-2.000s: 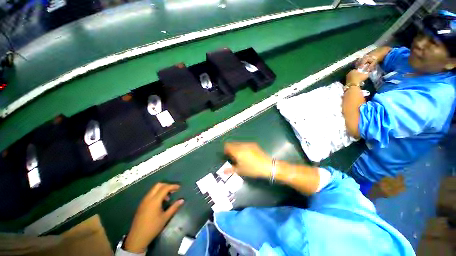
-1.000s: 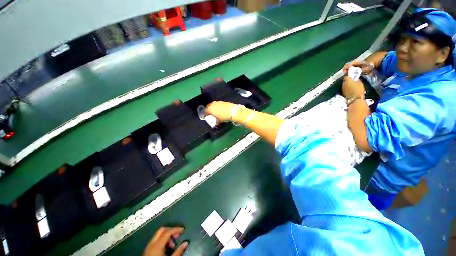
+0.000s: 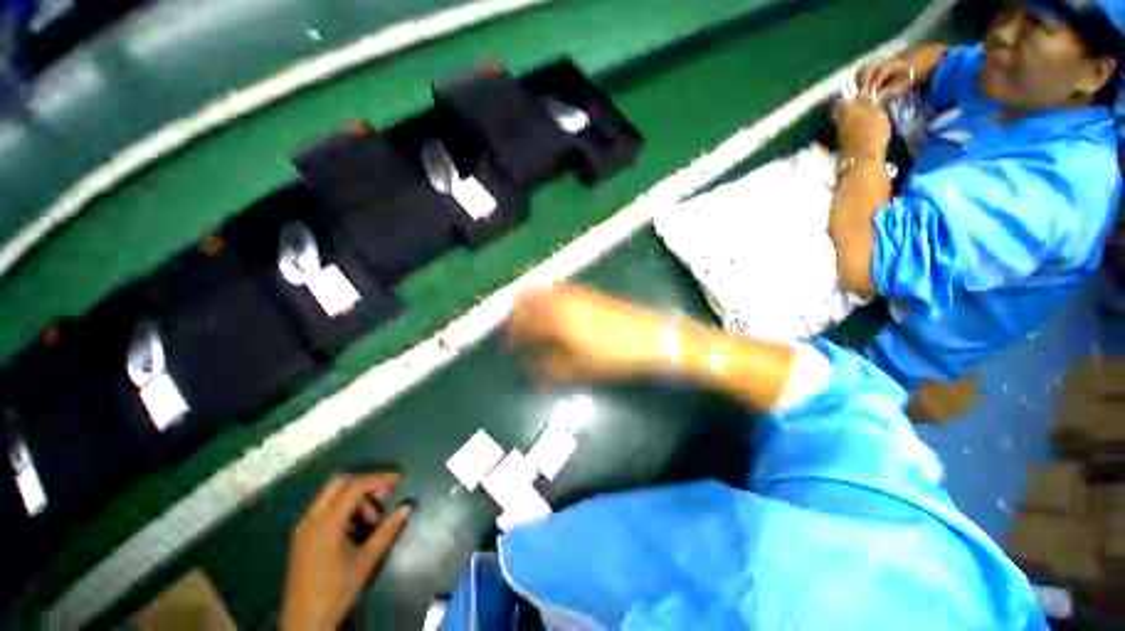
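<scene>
Black open boxes [image 3: 333,296] stand in a slanting row on the green belt, with black lids beside them. Several hold a coiled white cable [image 3: 297,254] and a white adapter [image 3: 473,197]; the rightmost shows only a cable [image 3: 566,116]. Loose white adapters [image 3: 508,480] lie in a cluster on the dark green bench. My right hand [image 3: 561,335] is blurred, above the bench edge beyond the cluster; whether its fingers hold anything cannot be told. My left hand [image 3: 342,539] rests at the lower left, fingers apart and empty.
The scuffed whitish rail [image 3: 407,372] runs between belt [image 3: 728,93] and bench. A crumpled white heap [image 3: 771,247] lies at the right, by a person in a blue smock [image 3: 987,234] handling something white. A brown carton flap [image 3: 185,606] shows at the lower left.
My right hand has drawn back from the second box from the right, where an adapter now lies beside the cable. The camera view has shifted. My left hand remains low at the left.
</scene>
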